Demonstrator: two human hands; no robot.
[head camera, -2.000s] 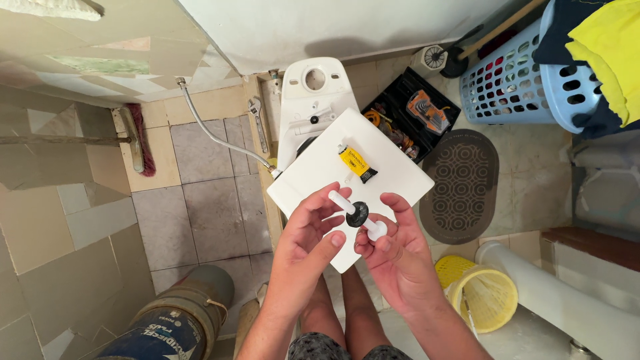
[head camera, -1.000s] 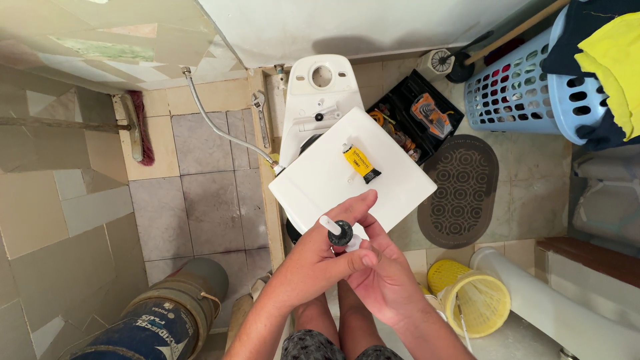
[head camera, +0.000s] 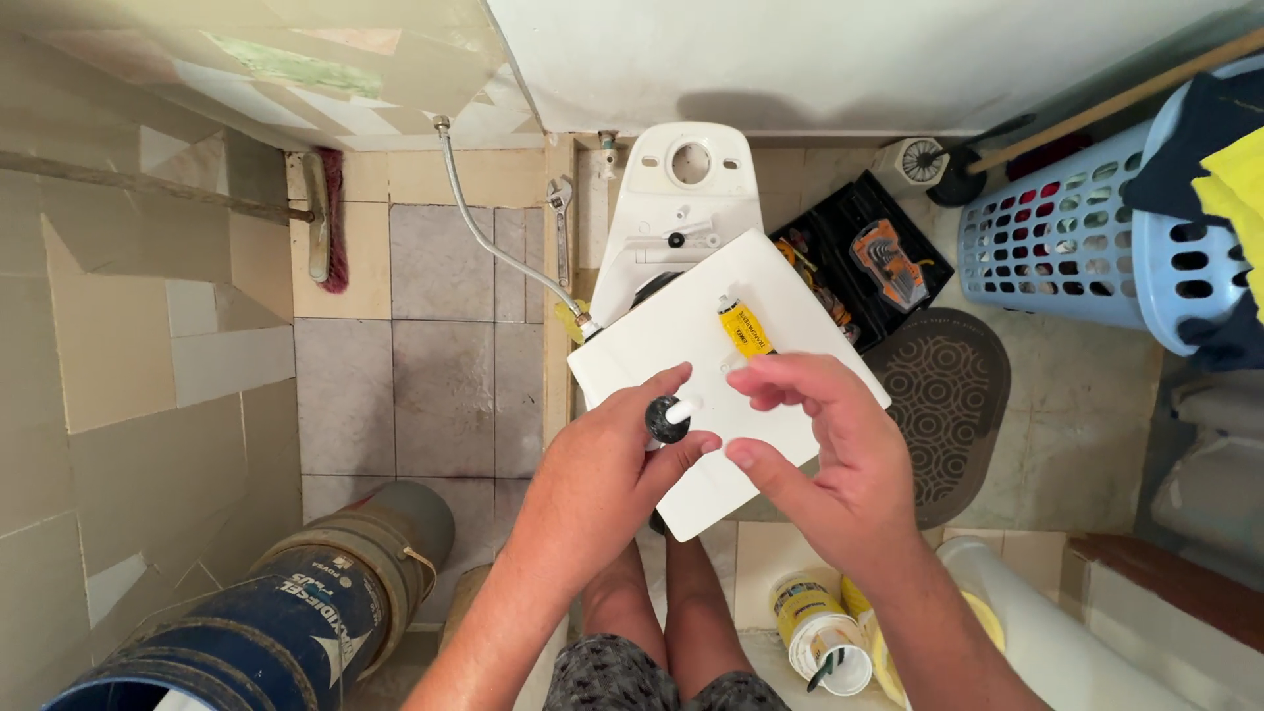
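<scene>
My left hand (head camera: 632, 449) holds a white plastic fitting with a black rubber washer (head camera: 668, 420) between thumb and fingers, its white stem pointing up and to the right. To its right, my right hand (head camera: 825, 434) is apart from the fitting, fingers spread and curved, holding nothing. Both hands are over a white ceramic tank lid or tank (head camera: 632, 365); which of the two I cannot tell. A yellow tube of sealant (head camera: 743, 327) lies on it, just beyond my right fingertips. Behind stands a white toilet bowl (head camera: 726, 148) with small plastic parts on its top.
A braided hose (head camera: 472, 222) runs from the wall to the white ceramic piece. An adjustable wrench (head camera: 561, 227) lies left of the bowl. At right are a black toolbox (head camera: 879, 188), a mat (head camera: 948, 415) and a blue laundry basket (head camera: 1057, 227). Buckets (head camera: 326, 583) stand lower left; a small tub (head camera: 815, 627) stands lower right.
My hands were together at the fitting; now my right hand has come away from it to the right, and the fitting stays in my left hand. The yellow tube remains on the white surface.
</scene>
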